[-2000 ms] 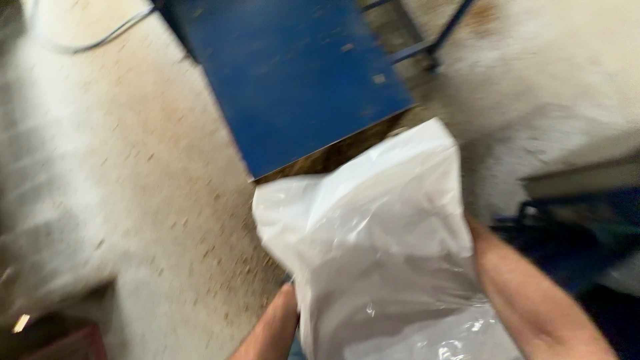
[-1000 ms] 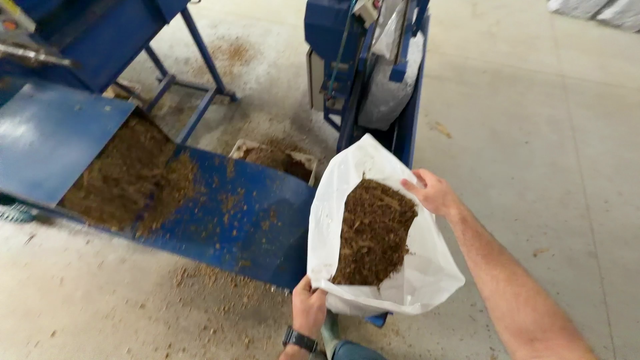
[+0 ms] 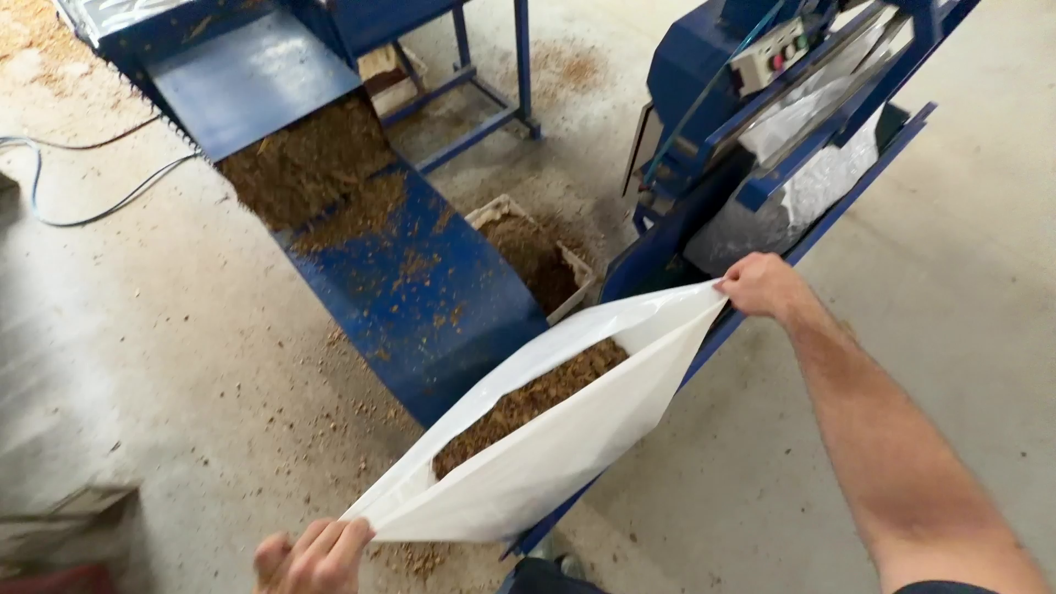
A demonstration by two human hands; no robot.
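A white plastic bag [image 3: 569, 462] holds brown, crumbly soil-like material [image 3: 528, 404], and its mouth is stretched into a long, narrow opening. My left hand [image 3: 313, 557] grips the near left corner of the mouth. The far right corner is pinched in my right hand [image 3: 763, 287], beside the blue machine. Past the bag, a blue metal chute [image 3: 429, 289] slopes down to its rim, with a heap of the same brown material [image 3: 318, 161] on its upper part. The bag's underside is hidden.
A blue machine [image 3: 701, 74] with a control box [image 3: 771, 56] stands at the upper right, with filled plastic bags [image 3: 792, 198] on its blue rail. Between machine and chute sits a pale crate [image 3: 582, 289] of brown material. Cables [image 3: 107, 216] lie on the floor at left; blue frame legs [image 3: 524, 74] stand behind.
The bag's mouth, rounded one second ago, is now pulled long and narrow. My hands have moved far apart, each at one corner. The view has shifted.
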